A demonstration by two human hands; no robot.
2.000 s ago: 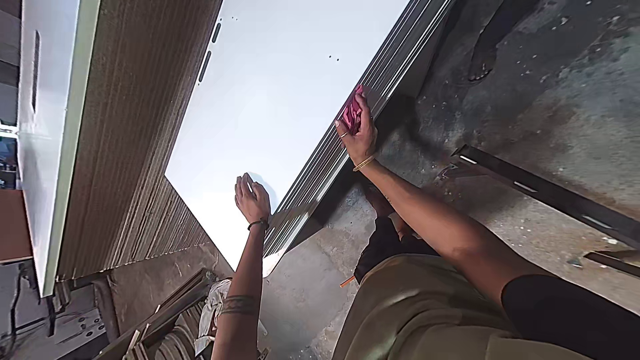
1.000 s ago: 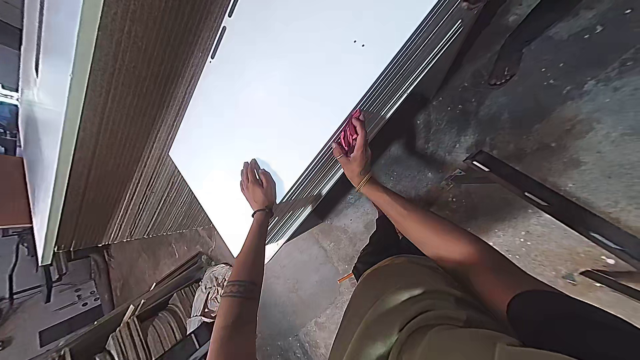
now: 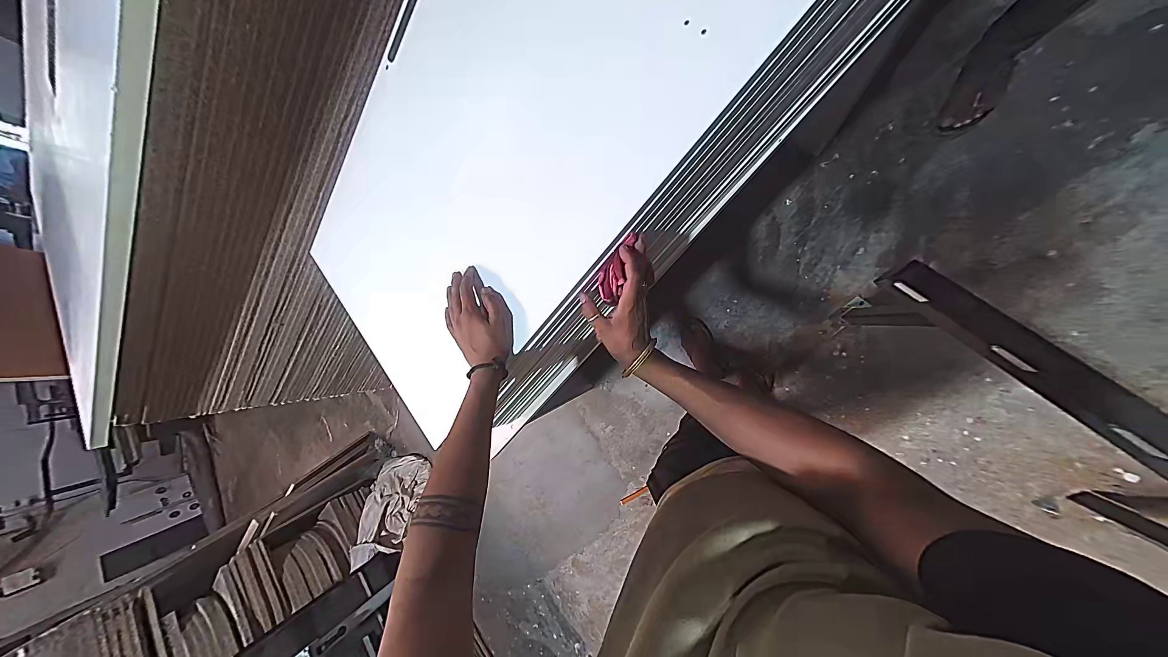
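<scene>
My left hand point(image 3: 479, 319) lies flat, palm down, on the white face of a large panel point(image 3: 547, 155), near its lower corner. In my right hand point(image 3: 628, 310) is a crumpled pink-red cloth point(image 3: 611, 278), pressed against the edges of the stacked panels point(image 3: 693, 196) along the right side. The thumb of that hand reaches toward the top panel's edge. Part of the cloth is hidden by my fingers. Two small dark holes and a dark slot show in the white face.
A tall stack of brown-edged boards point(image 3: 228, 210) stands at the left. Below it are curved wooden pieces point(image 3: 246, 584) and a pale crumpled cloth point(image 3: 392, 502). A dark slotted metal bar point(image 3: 1022, 356) is at the right. Another person's foot point(image 3: 972, 100) is on the concrete floor at the upper right.
The right hand with the pink-red cloth has shifted a little down along the stacked edges, toward the near corner. The left hand remains on the white panel. The view has shifted slightly.
</scene>
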